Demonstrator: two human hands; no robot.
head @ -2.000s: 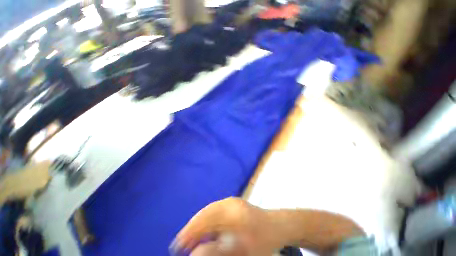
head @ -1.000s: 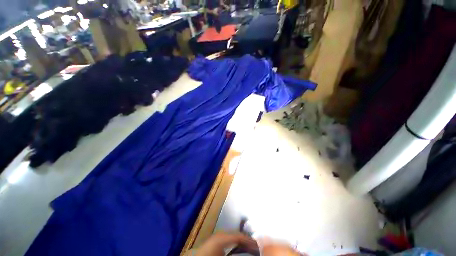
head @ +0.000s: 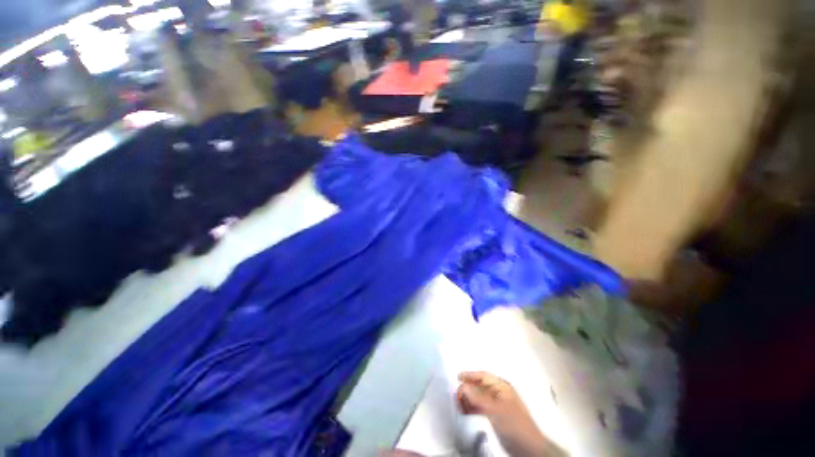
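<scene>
The royal blue fabric (head: 295, 312) lies along the white-topped table, with long wrinkles running lengthwise. Its far end is a loose, shinier heap (head: 509, 268) with a tail out to the right. My right hand (head: 485, 394) is small and blurred at the lower middle, right of the fabric and apart from it, with the fingers curled; whether it holds anything cannot be told. A small blurred grey thing shows below it at the bottom edge. A sliver of skin at the bottom edge, left of that, may be my left hand (head: 402, 452); the rest is cut off.
A large dark pile (head: 134, 214) lies along the table's far left side. A red sheet (head: 409, 78) is on another table beyond. A tall tan shape (head: 688, 152) stands at the right, above a floor with scraps (head: 608, 348). A pale board (head: 398, 375) lies beside the fabric.
The view has shifted towards the loose heap, which appears nearer. My right hand has moved up from the bottom edge and now shows apart, over the white area. The brown edge strip is no longer visible.
</scene>
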